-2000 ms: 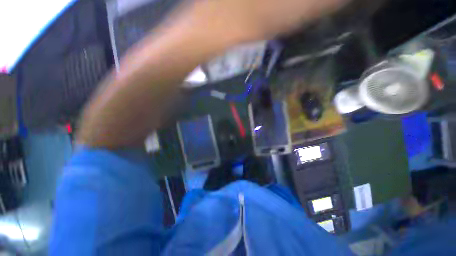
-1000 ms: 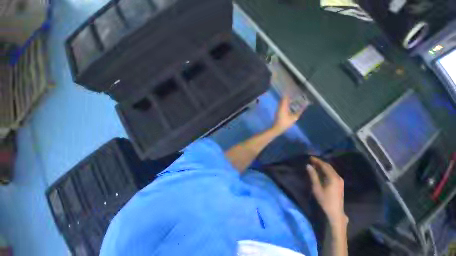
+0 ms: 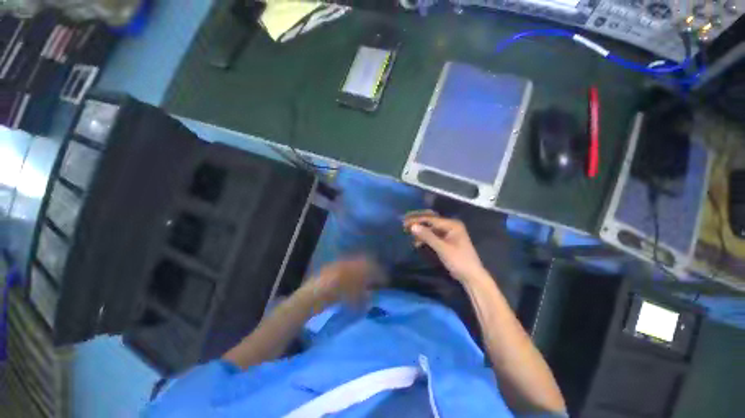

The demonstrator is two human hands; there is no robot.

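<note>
My left hand (image 3: pixel 351 279) is a blur over my lap; whether it holds anything cannot be told. My right hand (image 3: pixel 441 238) is raised in front of the bench edge, fingers curled and thumb near the index finger; no held object can be made out. Nearest on the bench lies a flat blue-grey plate with a silver edge (image 3: pixel 474 122), with nothing on it. A black mouse (image 3: pixel 557 145) and a red pen (image 3: pixel 594 132) lie to its right. A second plate (image 3: pixel 629 204) carries a dark object with a thin cable.
A small white-faced unit (image 3: pixel 368 75) lies on the green bench. Black slotted trays (image 3: pixel 233 245) stand at the left, one tilted. A tray at the right holds a unit with a bright face (image 3: pixel 656 321). A blue cable (image 3: pixel 539 34) runs below the tester (image 3: pixel 629 18).
The view has swung right towards the bench. My left hand has drawn back from the bench edge, and the small grey object seen at it no longer shows. My right hand is raised, fingers curled.
</note>
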